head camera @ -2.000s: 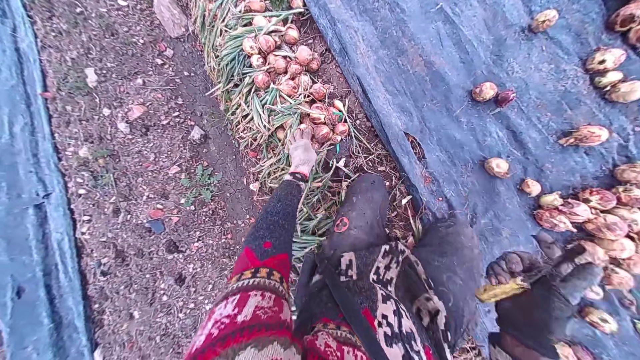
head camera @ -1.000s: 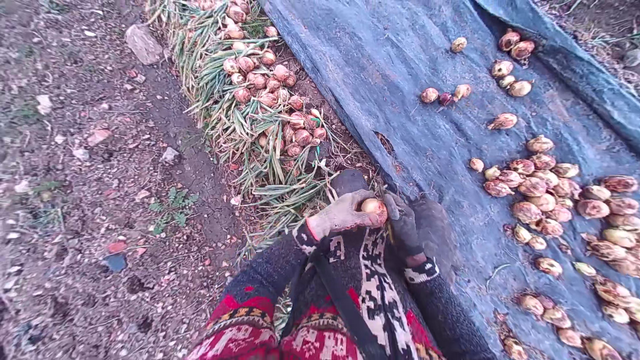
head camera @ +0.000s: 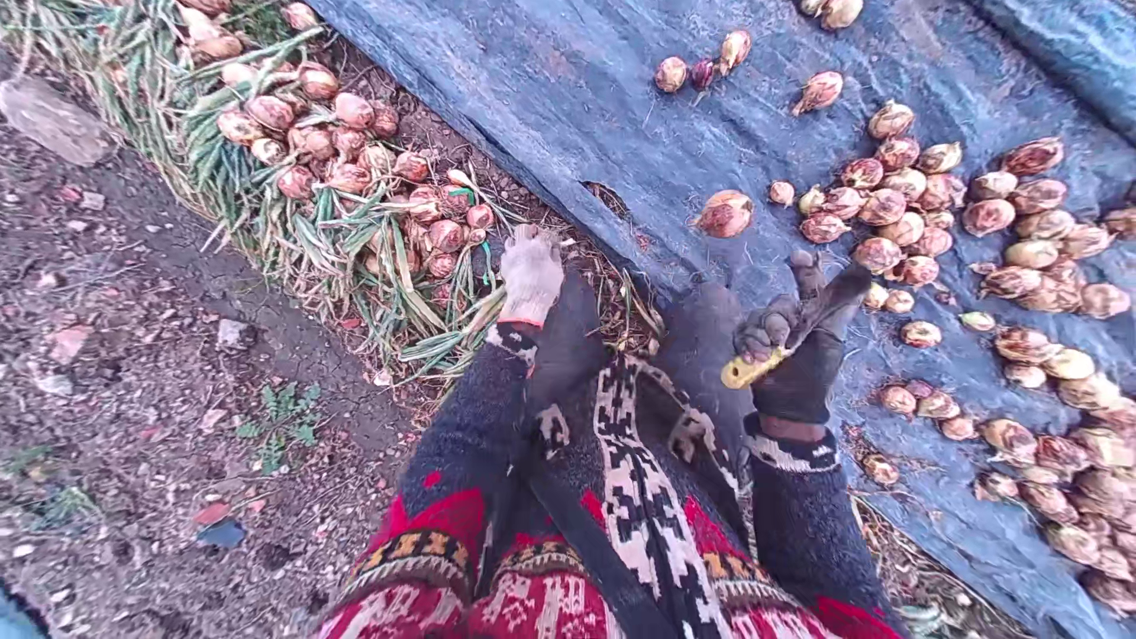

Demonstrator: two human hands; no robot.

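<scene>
My left hand [head camera: 531, 275], in a pale glove, is beside the lower end of a heap of onions [head camera: 351, 146] with their green tops; its fingertips are hard to make out. My right hand [head camera: 794, 342], in a dark glove, grips the yellow handle of a knife [head camera: 754, 366], with the dark blade pointing up and right. An onion [head camera: 725, 214] is above the blue plastic sheet, between my right hand and the other onions; whether it touches the sheet I cannot tell.
Many topped onions [head camera: 905, 191] lie on the blue plastic sheet [head camera: 568, 98] at right. Bare stony soil [head camera: 160, 373] with a small green weed [head camera: 280, 422] spreads at left. A large stone [head camera: 55, 120] sits by the onion leaves.
A second ago both hands were together at an onion over my lap. They have parted: the left has gone to the heap, the right out over the sheet.
</scene>
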